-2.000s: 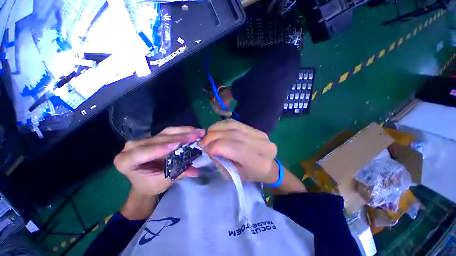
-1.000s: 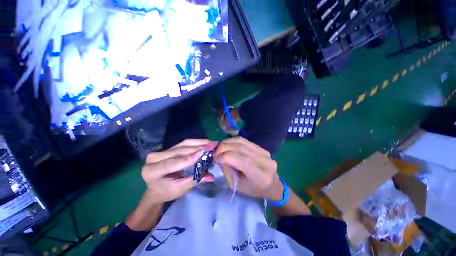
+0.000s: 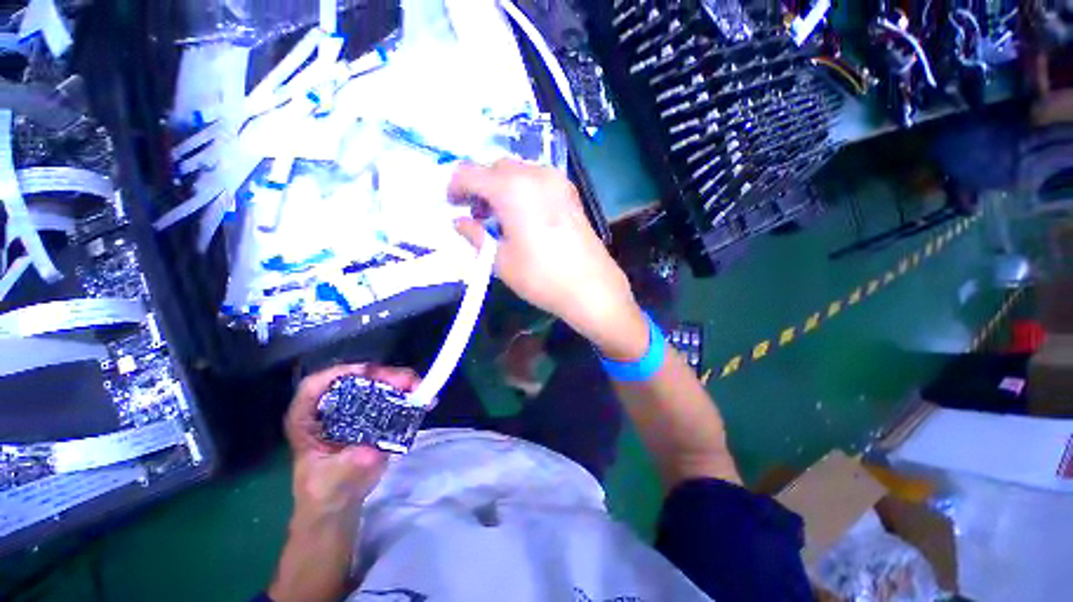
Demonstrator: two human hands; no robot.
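My left hand [image 3: 324, 441] holds a small dark circuit board [image 3: 362, 414], with its component side up, above my lap. A white flat ribbon cable [image 3: 461, 323] runs from the board's right edge up to my right hand. Its blue end lies at the fingers. My right hand [image 3: 530, 229] is over the loose cable pile [image 3: 353, 200], with its thumb and fingers bent and a gap between them. Glare on the white cables hides whether the fingertips grip anything. The pile lies in a black component tray [image 3: 406, 308].
Boards with cables attached [image 3: 77, 318] lie in the left tray. A black slotted rack [image 3: 735, 129] stands at upper right, with wired parts beyond it. An open cardboard carton [image 3: 835, 500] is at lower right, and a small-parts tray [image 3: 686, 341] is low beyond my right wrist.
My right hand has left the board and moved up over the cable pile. My left hand has turned the board flatter. The view has shifted, showing the left tray and more of the rack.
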